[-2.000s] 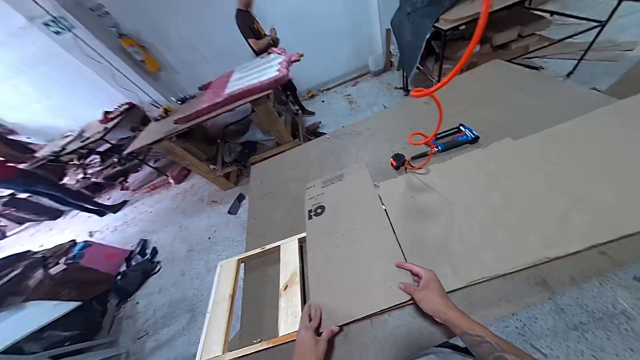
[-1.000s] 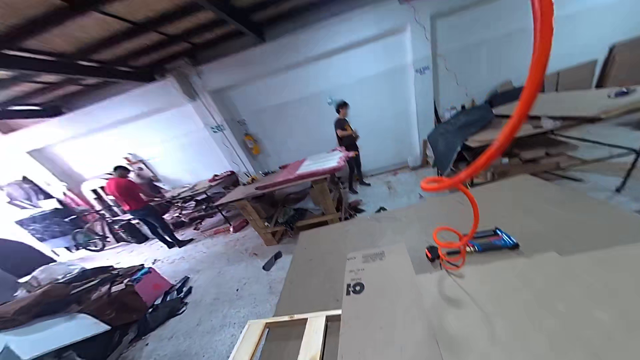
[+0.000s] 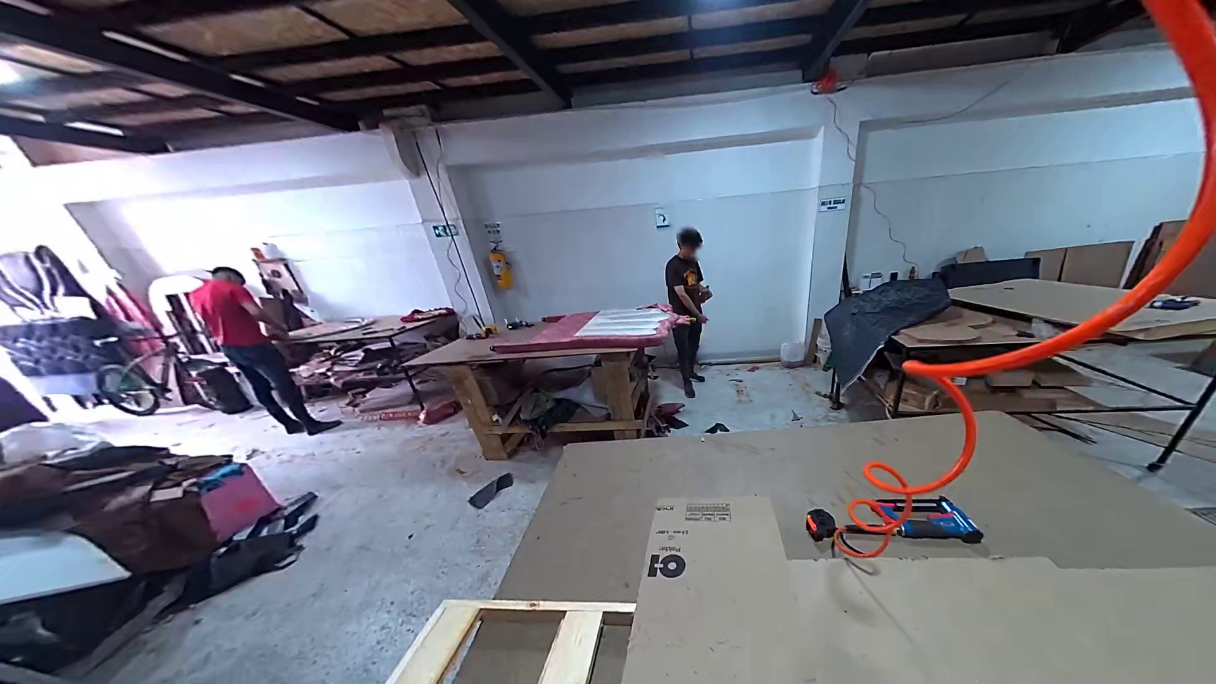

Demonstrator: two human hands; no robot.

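Note:
Neither of my hands shows in the head view now. A cardboard piece (image 3: 708, 608) with printing lies at the lower middle, over part of a wooden frame (image 3: 578, 646) at the bottom edge. To its right spreads a wider cardboard sheet (image 3: 969, 617). A blue and black pneumatic stapler (image 3: 936, 521) rests on the table near that sheet's far edge, joined to a coiled orange air hose (image 3: 969, 427) that rises to the upper right. Beneath these things is the large brown board of the worktable (image 3: 608, 494).
Beyond stands a wooden workbench (image 3: 456, 353) with a pink-and-white padded piece (image 3: 608, 328). One person (image 3: 686, 294) stands behind it; another (image 3: 237, 323) bends at a far left table. Fabric scraps (image 3: 142, 513) are heaped at left. A metal-legged table (image 3: 1073, 304) stands right.
The view has swung up strongly. Both hands, seen on the near edge of the printed cardboard two seconds ago, are out of view. The stapler still lies on the table.

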